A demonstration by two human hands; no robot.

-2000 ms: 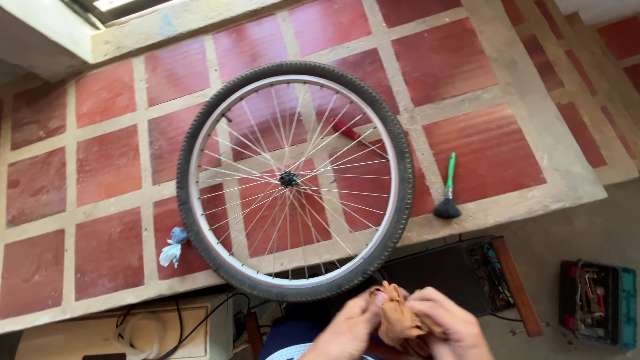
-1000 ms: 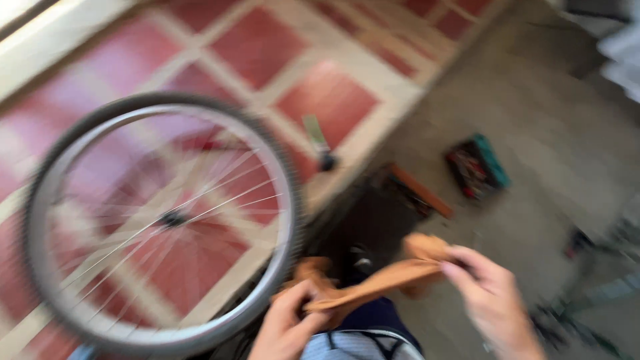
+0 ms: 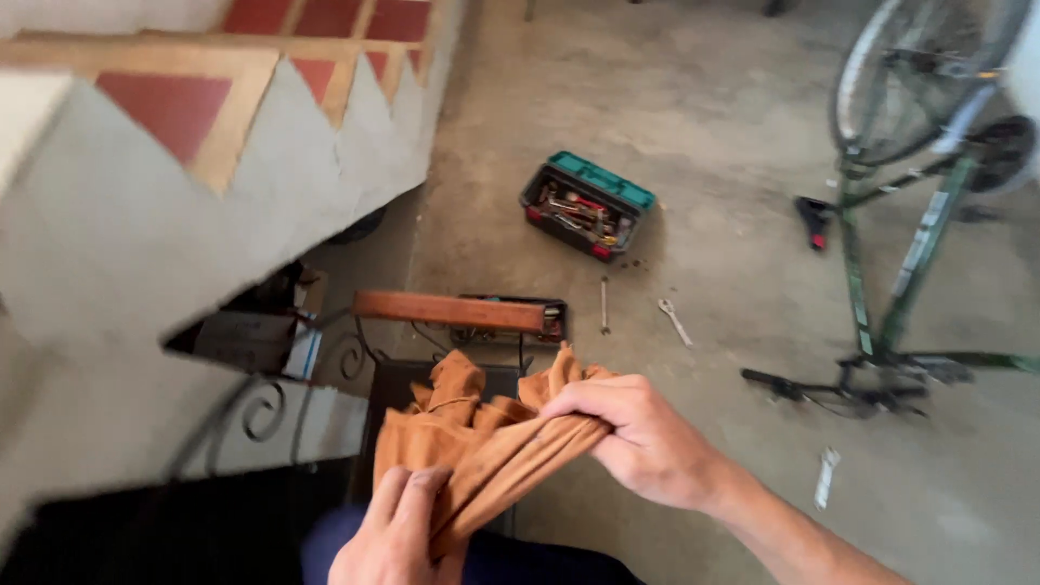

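An orange-brown cloth (image 3: pixel 504 455) is stretched and bunched between my two hands, low in the middle of the head view. My left hand (image 3: pixel 398 524) grips its lower left part. The upper right part is pinched in my right hand (image 3: pixel 642 435), whose thumb and fingers close over the folds. Loose folds of the cloth stick up behind the hands, in front of a metal chair with a wooden armrest (image 3: pixel 448 311).
An open toolbox (image 3: pixel 585 207) full of tools stands on the concrete floor. Near it lie a long wrench (image 3: pixel 604 305), an adjustable wrench (image 3: pixel 674 322) and another wrench (image 3: pixel 826 479). A green bicycle frame (image 3: pixel 926 252) lies at the right. Tiled steps (image 3: pixel 166 106) rise at the left.
The view has swung right, away from the bicycle wheel on the tiled surface, to the floor. The cloth, bunched up two seconds ago, is now spread wider between my hands.
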